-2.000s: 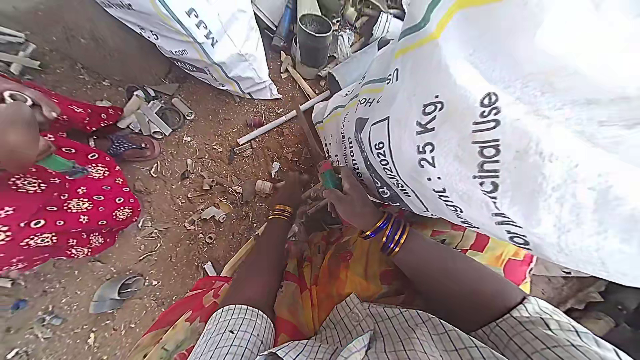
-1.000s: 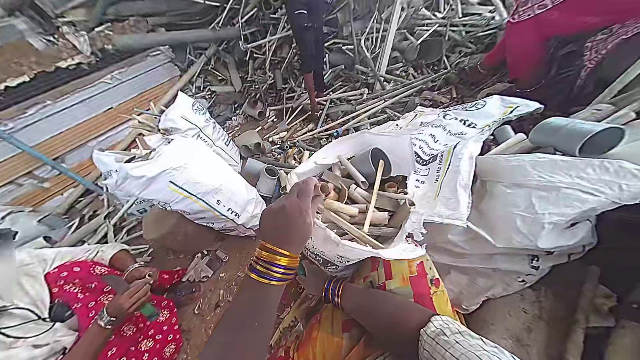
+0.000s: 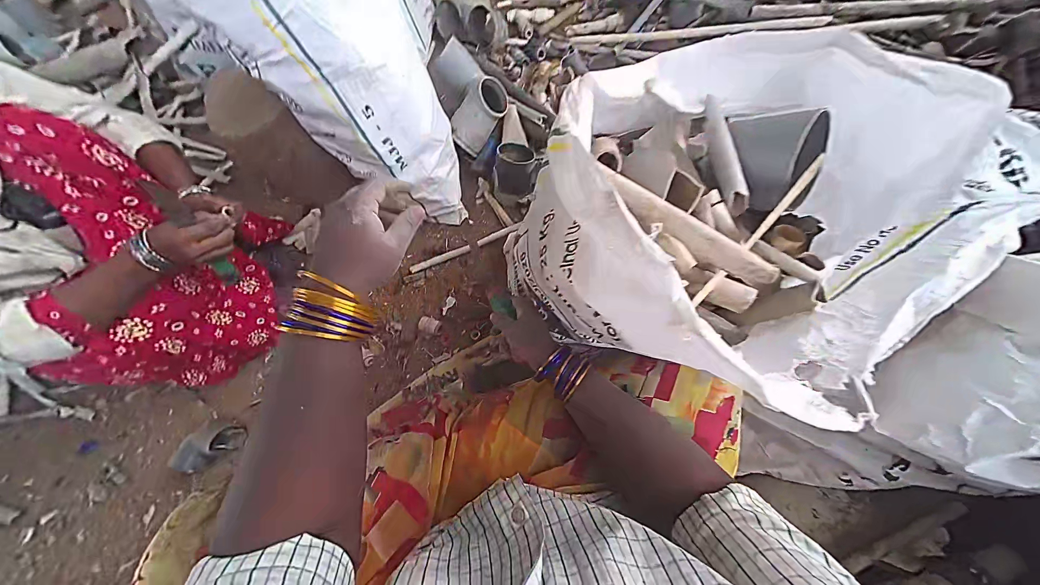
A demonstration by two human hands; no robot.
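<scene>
My left hand (image 3: 366, 231), with yellow and blue bangles, is raised in front of the left white sack (image 3: 382, 114). Its fingers are bent beside something small and tan; whether it grips this is unclear. My right hand (image 3: 526, 331) is low beside the open white sack (image 3: 593, 252), closed around a tool with a green handle (image 3: 504, 306); the rest of the tool is hard to see. Inside the open sack lie cut plastic pipe pieces (image 3: 691, 223), a wide grey pipe (image 3: 768, 154) and a thin stick (image 3: 784, 207).
At left sits a person in red patterned cloth (image 3: 179, 325), whose hands (image 3: 195, 236) hold a small piece. Grey pipe offcuts (image 3: 479, 114) lie behind the sacks, with a thin white pipe (image 3: 459, 250) on the dirt. A curved grey offcut (image 3: 203, 447) lies at lower left.
My left hand was low beside my right hand, then at the open sack's mouth, and is now to the left, by the other sack. The view has swung up and partly back down.
</scene>
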